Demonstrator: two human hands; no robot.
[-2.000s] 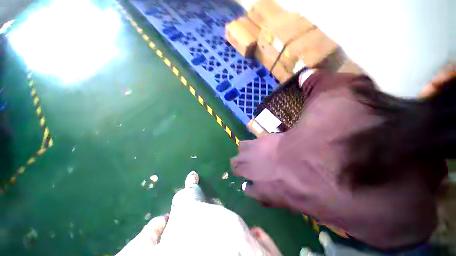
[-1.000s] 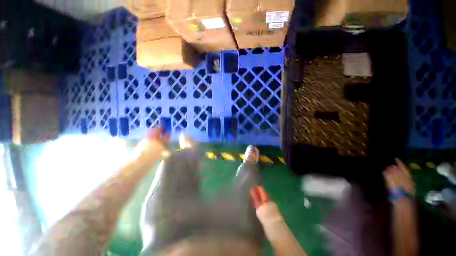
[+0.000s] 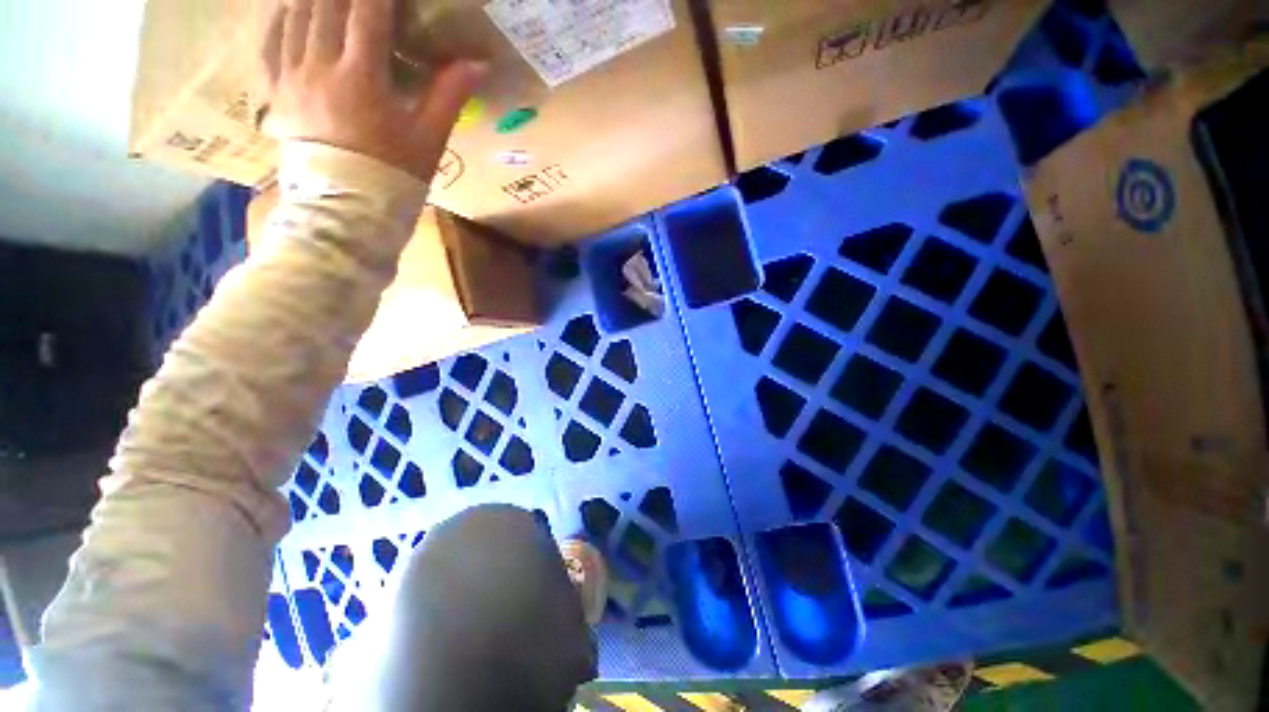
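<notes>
My left hand (image 3: 365, 84) reaches up from the lower left and lies on a brown cardboard carton (image 3: 612, 153), with fingers and thumb apart. The carton has a white label, a green sticker and dark print, and stands on a blue plastic pallet (image 3: 731, 417). The hand's fingertips are close to the picture's top edge, so whether they grip a carton edge is hard to see. My right hand is not in view.
Another carton (image 3: 863, 84) stands right of the labelled one. A smaller carton (image 3: 418, 313) sits below my hand. A tall brown carton side with a blue round mark (image 3: 1183, 362) is at the right. My knee and a shoe show low down, with yellow-black floor tape (image 3: 1023, 675).
The view has moved in close to the cartons. My left hand has gone from low over the pallet up onto a carton. My right hand, the other person and the black tote have left view.
</notes>
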